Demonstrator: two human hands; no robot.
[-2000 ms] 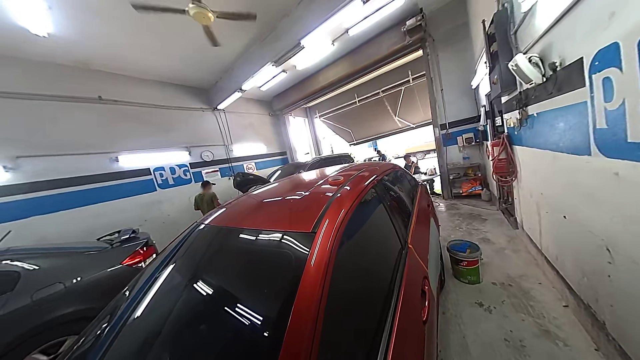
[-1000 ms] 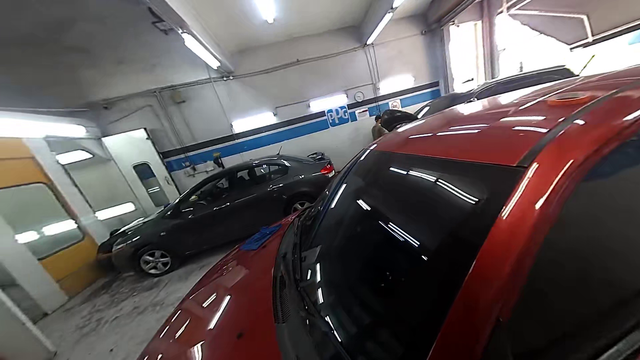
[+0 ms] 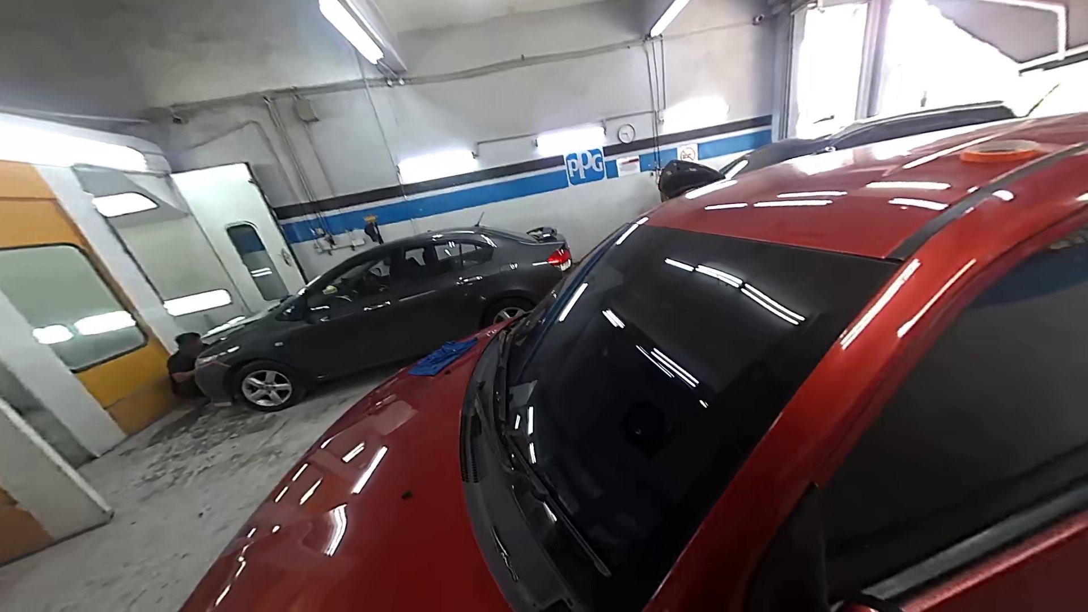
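Note:
Neither of my hands shows in the head view. A red car fills the right and lower part, with its hood [image 3: 382, 510], dark windshield [image 3: 680, 365] and roof [image 3: 816, 204] close to me. On the roof near the side strip lies an orange roll of tape [image 3: 1001, 151]. A crumpled blue cloth [image 3: 442, 357] rests on the hood beside the base of the windshield. The wiper [image 3: 544, 501] lies against the lower glass.
A dark grey sedan [image 3: 391, 297] stands beyond the hood, with a person [image 3: 184, 365] low at its front. An orange and white booth [image 3: 68, 314] is at the left. Behind the red roof is another dark car [image 3: 926, 123]. Concrete floor [image 3: 195, 476] runs between the cars.
The view has swung far left, from the garage door and side aisle to the red car's hood and the grey sedan. A person low at the sedan's front now shows.

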